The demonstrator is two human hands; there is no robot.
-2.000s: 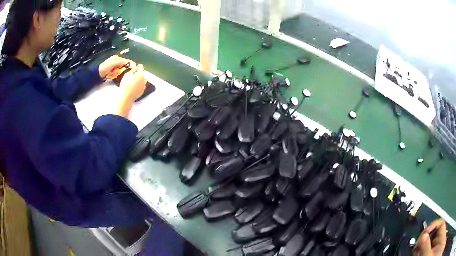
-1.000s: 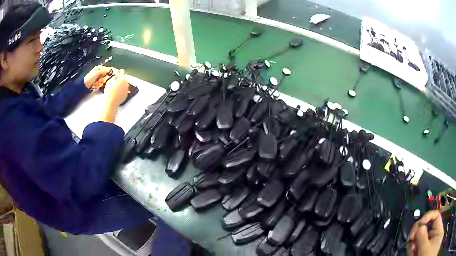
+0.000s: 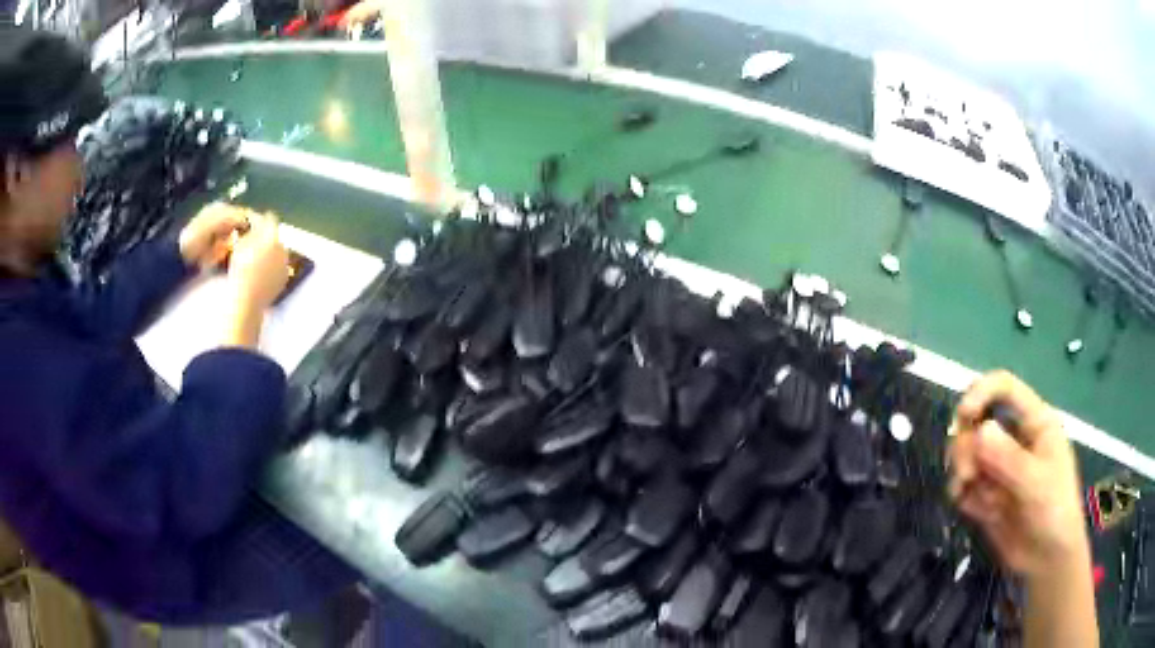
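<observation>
Many black oval housings with thin stems and white-ended round heads lie in a large heap (image 3: pixel 646 395) on the dark green bench, from the middle to the lower right. My left hand (image 3: pixel 1013 471) is raised over the heap's right side, its forearm coming up from the lower right. Its fingers are curled around a small dark part (image 3: pixel 1004 415); the hand is blurred and hides most of that part. My right hand is not in view.
A seated person in dark blue (image 3: pixel 139 418) works at the left beside a white sheet (image 3: pixel 332 281). Beyond the heap runs the green belt (image 3: pixel 811 209) with scattered units. A printed sheet (image 3: pixel 950 133) lies across it. A small red-and-yellow box (image 3: pixel 1115 505) is at the right.
My left hand has risen from the lower right edge and moved left over the heap, with a dark part now showing in its fingers. The view has shifted, moving the heap left.
</observation>
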